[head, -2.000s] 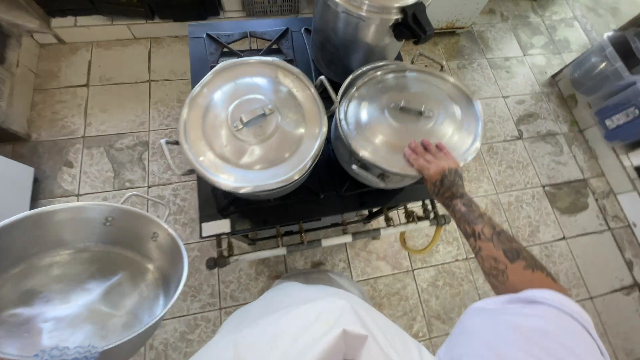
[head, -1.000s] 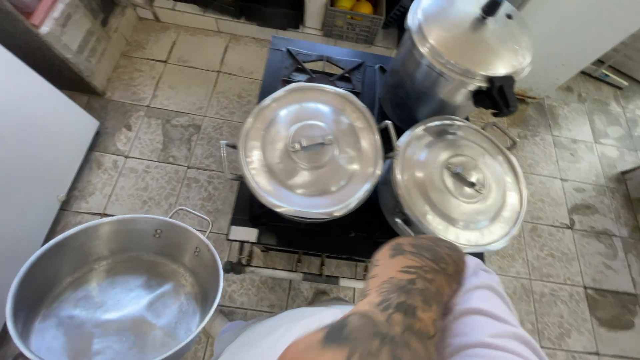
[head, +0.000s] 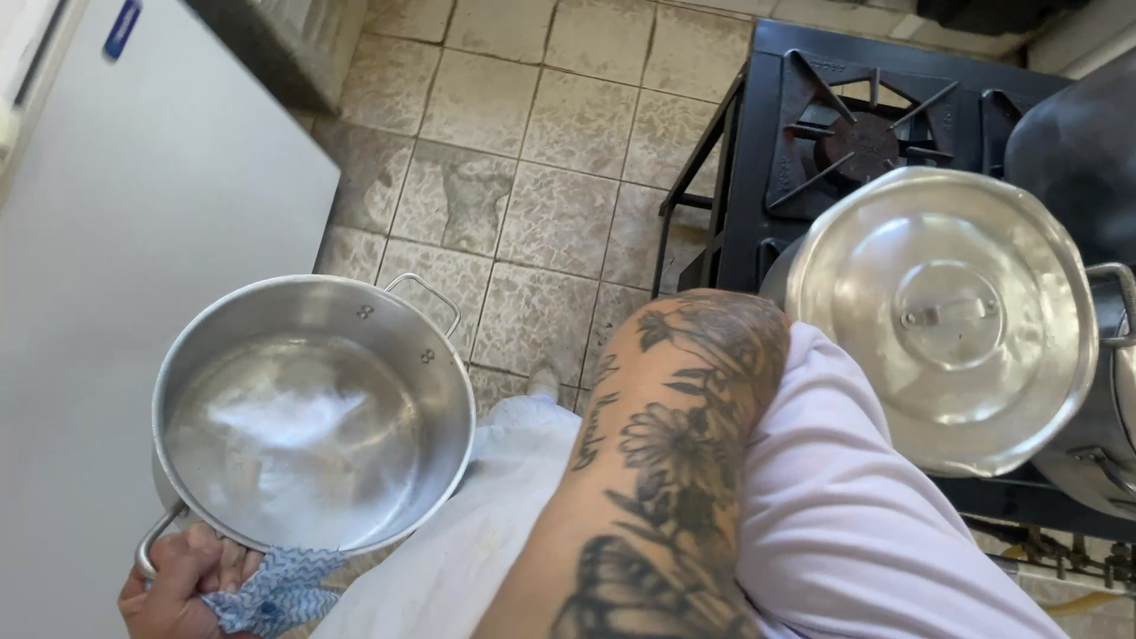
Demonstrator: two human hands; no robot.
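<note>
At the lower left, my left hand (head: 182, 577) grips the near handle of a large open aluminum pot (head: 311, 426), and a blue-and-white patterned cloth (head: 280, 590) hangs by its fingers. The pot has riveted handles and looks empty inside. My tattooed right forearm crosses the lower middle of the view, bent at the elbow; the right hand itself lies outside the frame. Beyond the elbow, on the black gas stove, stands a pot covered by a dented aluminum lid (head: 950, 319) with a strap handle.
An uncovered burner grate (head: 861, 142) is at the back left of the stove (head: 741, 169). Other metal pots stand at the right edge. A white appliance (head: 169, 213) is on the left. Tiled floor (head: 550, 213) shows between it and the stove.
My right hand has left the lid of the right-hand pot and passed out of view. My left hand has come into view at the open pot's handle. The view has swung left.
</note>
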